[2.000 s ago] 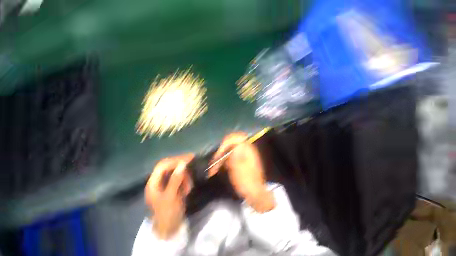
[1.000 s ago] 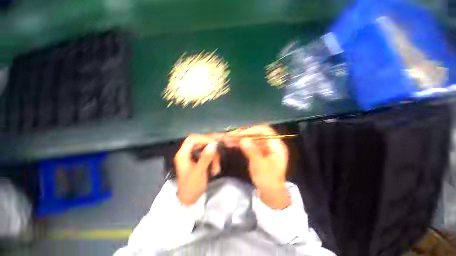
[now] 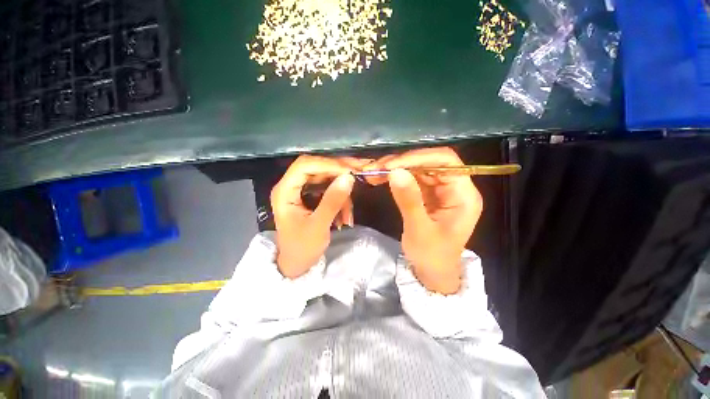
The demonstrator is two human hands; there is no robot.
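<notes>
My right hand (image 3: 440,214) is closed on gold-coloured tweezers (image 3: 479,169), which lie level with their tip pointing left. My left hand (image 3: 305,206) is just left of it, thumb and forefinger pinched at a small dark piece (image 3: 358,178) by the tweezer tip. The fingers hide most of this piece, so I cannot tell its shape. Both hands are just below the bench edge. A large pile of tiny pale gold pieces (image 3: 321,35) lies on the green mat (image 3: 257,117) above them. A smaller gold-and-black pile (image 3: 496,30) lies to its right.
A black blister tray (image 3: 89,66) lies at left on the bench. Crumpled clear bags (image 3: 557,66) and a blue bin (image 3: 666,66) are at right. A blue stool (image 3: 109,218) stands on the grey floor below left. Ribbed black trays (image 3: 623,257) stand below the bench at right.
The view has steadied and shifted, so the piles, tray and bin sit higher in the picture. Both hands remain together at the bench edge, the tweezers still in my right hand.
</notes>
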